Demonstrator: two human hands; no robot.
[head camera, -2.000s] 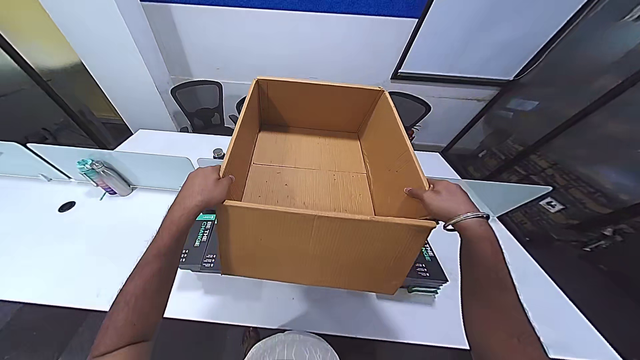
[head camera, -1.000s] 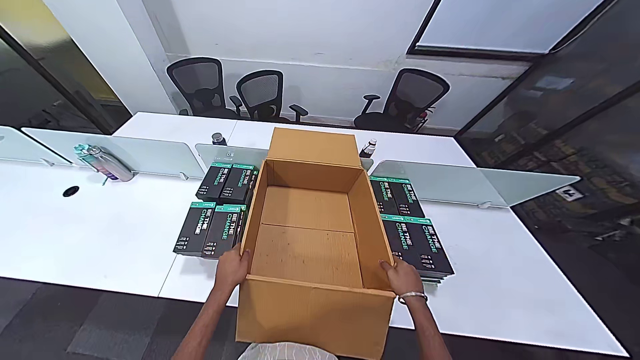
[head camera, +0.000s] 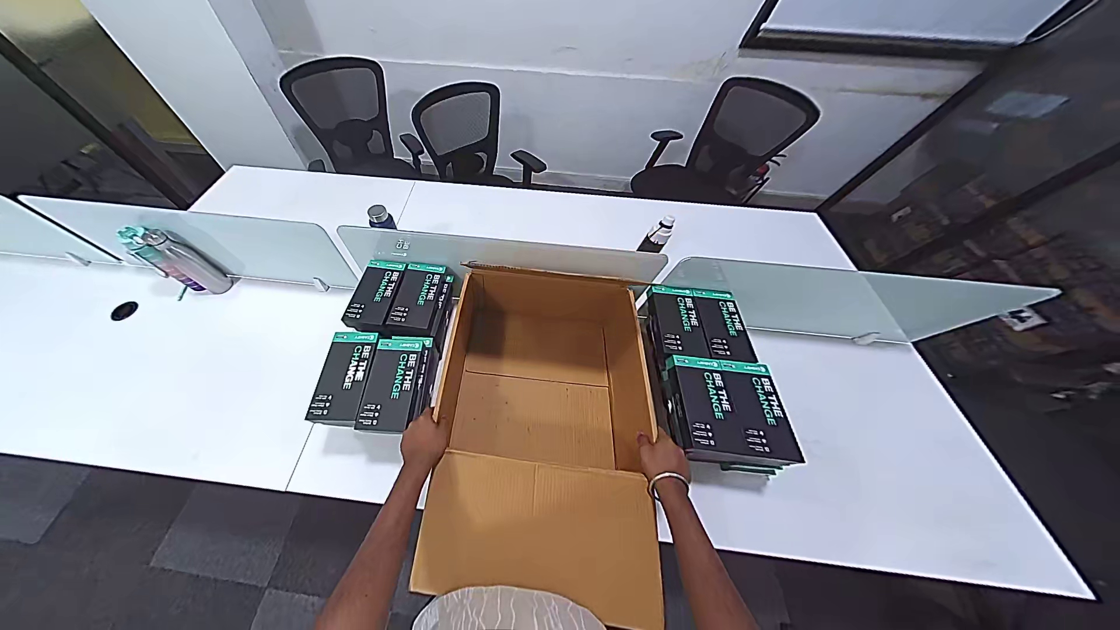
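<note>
An empty cardboard box (head camera: 535, 420) sits on the white desk between two groups of stacked black boxes, its near flap (head camera: 538, 534) folded out toward me over the desk's edge. My left hand (head camera: 425, 442) grips the near part of its left wall, and my right hand (head camera: 663, 457), with a bangle at the wrist, grips the right wall opposite. Black boxes with green ends (head camera: 385, 385) stand close to the left wall. More black boxes (head camera: 735, 407) stand against the right side, near my right hand. The cardboard box's underside is hidden.
Frosted glass dividers (head camera: 787, 297) cross the white desk (head camera: 875, 472) behind the boxes. Metal bottles (head camera: 188, 262) lean at the left divider; a dark bottle (head camera: 656, 234) and a capped bottle (head camera: 381, 217) stand beyond it. Mesh office chairs (head camera: 744, 131) are at the far side.
The cardboard box has come down between the black box stacks, with both hands still on its walls. Its near flap now lies folded outward, and the far flap no longer stands out beyond the box.
</note>
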